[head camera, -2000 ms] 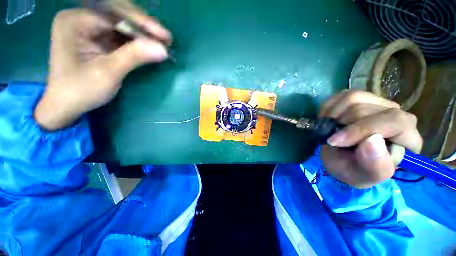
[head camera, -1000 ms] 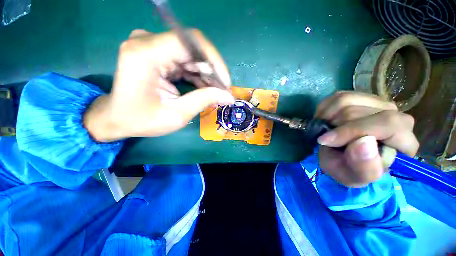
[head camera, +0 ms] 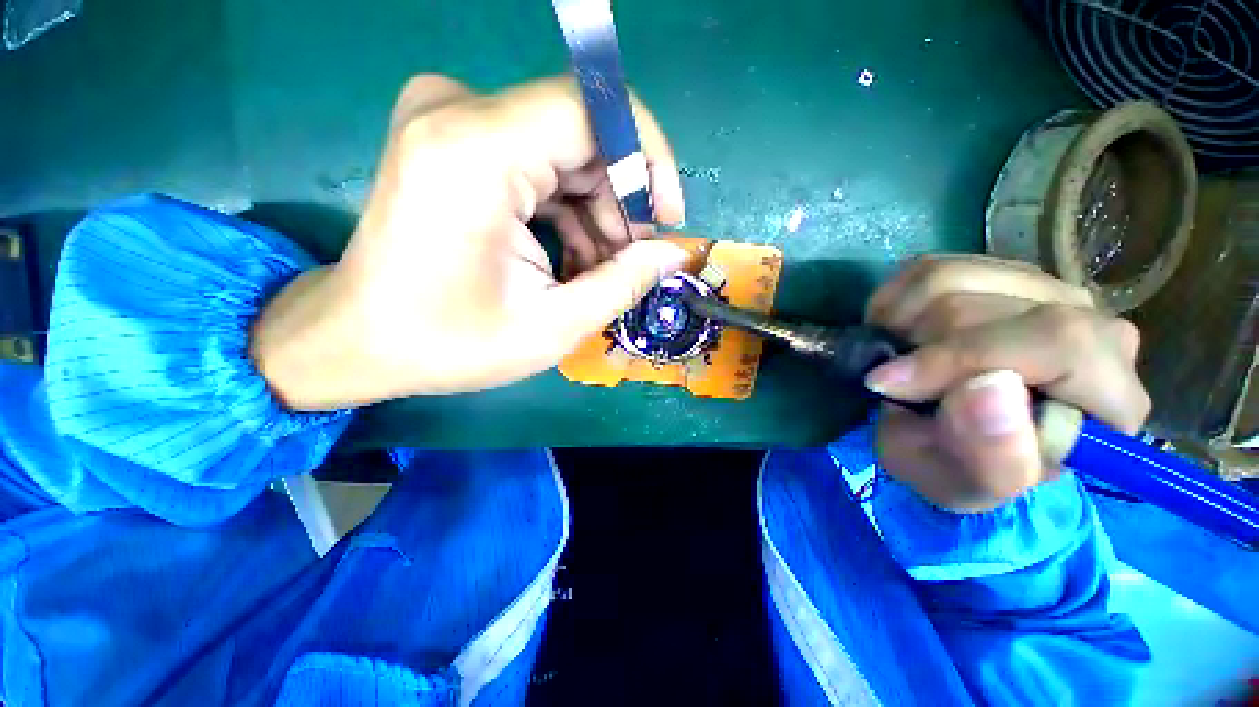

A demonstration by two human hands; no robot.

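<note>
The orange jig [head camera: 750, 283] lies near the front edge of the green mat. The round workpiece [head camera: 666, 321] sits in its middle, a dark ring with a shiny edge. My left hand [head camera: 483, 235] is over the jig's left part and holds the tweezers [head camera: 602, 97], whose tips are hidden by my fingers at the workpiece's upper edge. My right hand [head camera: 1015, 366] holds the soldering iron [head camera: 1160, 477] by its black grip. The iron's metal tip is at the upper right of the workpiece's ring; whether it touches is not clear.
A round tan-brown pot [head camera: 1125, 124] stands at the right with grey bits inside. Behind it is a fan guard [head camera: 1174, 62]. A brown box [head camera: 1215, 304] is at the right edge. A clear plastic bag [head camera: 35, 20] is at the far left. A tiny square piece [head camera: 866, 78] lies at the back.
My left hand with the tweezers has moved right, from the left of the mat to the workpiece. The iron's tip has moved slightly left and stays at the ring.
</note>
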